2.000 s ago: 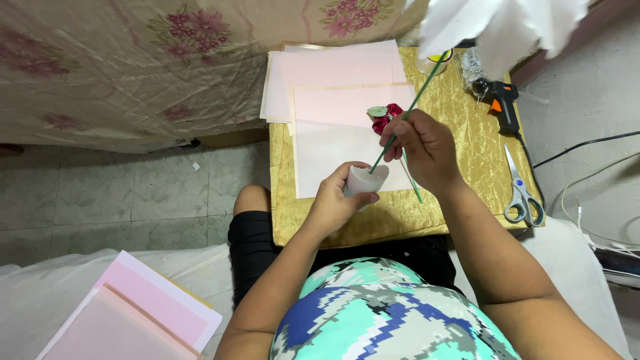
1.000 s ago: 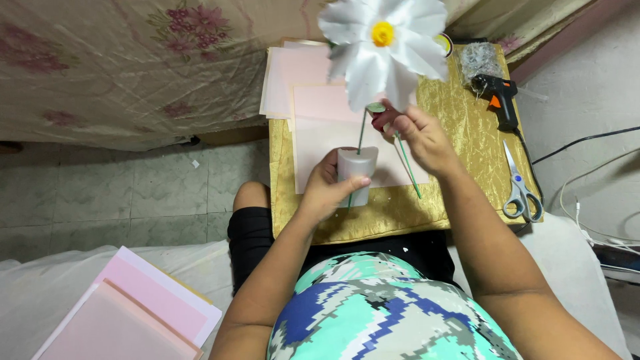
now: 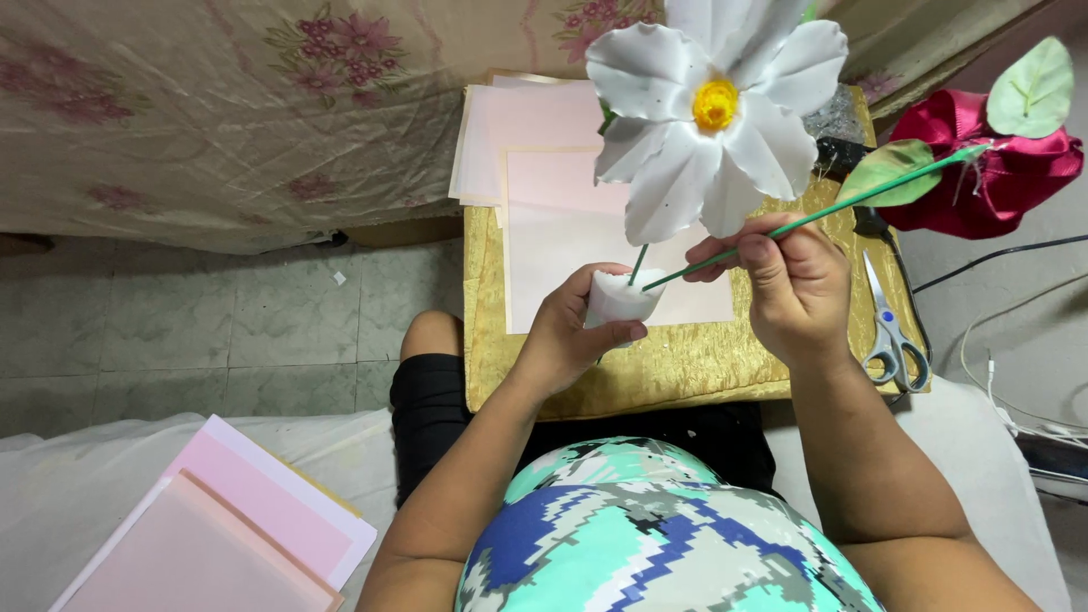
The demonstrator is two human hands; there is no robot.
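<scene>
My left hand (image 3: 571,333) grips a small white cup-like holder (image 3: 619,304) above the gold cloth-covered table. From the holder rises the thin green stem of a white artificial flower (image 3: 680,157) with a yellow centre. Between its thumb and fingers, my right hand (image 3: 786,285) pinches the green stem (image 3: 875,194) of a dark red ribbon flower (image 3: 986,174), which has pale green leaves. The lower tip of this stem meets the holder's top opening; how deep it sits I cannot tell. Part of the white flower's stem is hidden behind its petals.
Pale pink sheets (image 3: 569,229) lie on the gold-covered table (image 3: 680,370). Scissors (image 3: 888,336) rest at its right edge, near a black glue gun (image 3: 841,157) partly hidden by flowers, and its cable. More pink sheets (image 3: 246,501) lie at lower left. A floral curtain (image 3: 212,110) hangs beyond.
The red flower has swung from beside my right hand to the upper right, its stem tip now at the holder. Earlier, my right hand held the white flower's stem; now it holds the red one's.
</scene>
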